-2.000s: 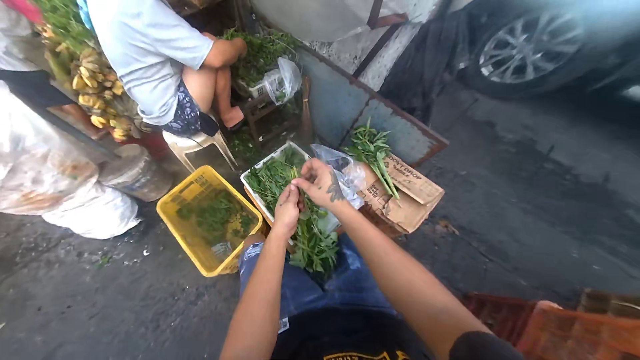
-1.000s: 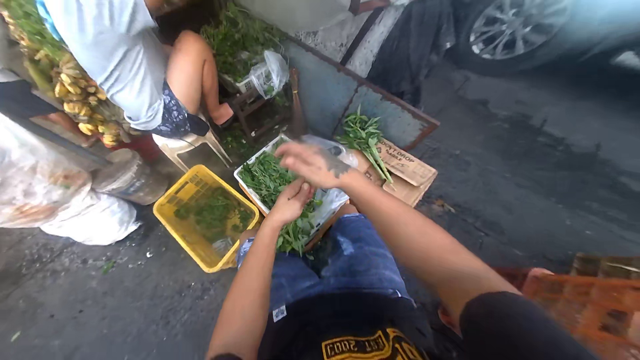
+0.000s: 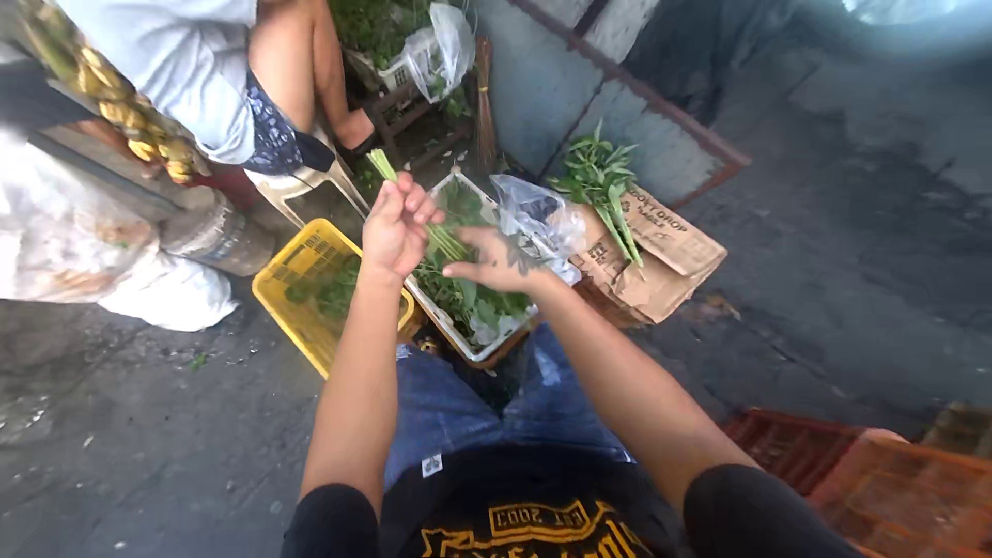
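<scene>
My left hand (image 3: 397, 229) is closed around a bunch of green leafy stems (image 3: 381, 164), whose pale cut ends stick out above the fingers. The lower part of the bunch slants down toward my right hand (image 3: 492, 260), which has its fingers and thumb apart beside the stems; whether it touches them is unclear. Below both hands stands a white crate (image 3: 457, 346) holding leafy greens (image 3: 473, 298). Clear plastic bags (image 3: 542, 217) lie over its right side. Another bunch of leafy stems (image 3: 597, 174) rests on flattened cardboard (image 3: 682, 240) to the right.
A yellow plastic crate (image 3: 291, 329) with some greens stands left of the white one. Beyond it a person (image 3: 194, 77) sits on a plastic stool (image 3: 298, 182). White sacks (image 3: 167, 291) and a bucket (image 3: 225, 240) are at the left, orange-red crates (image 3: 891, 488) at the lower right.
One second ago my hands were close together over the white crate. Now they are farther apart, and the stem bunch shows clearly in my left hand.
</scene>
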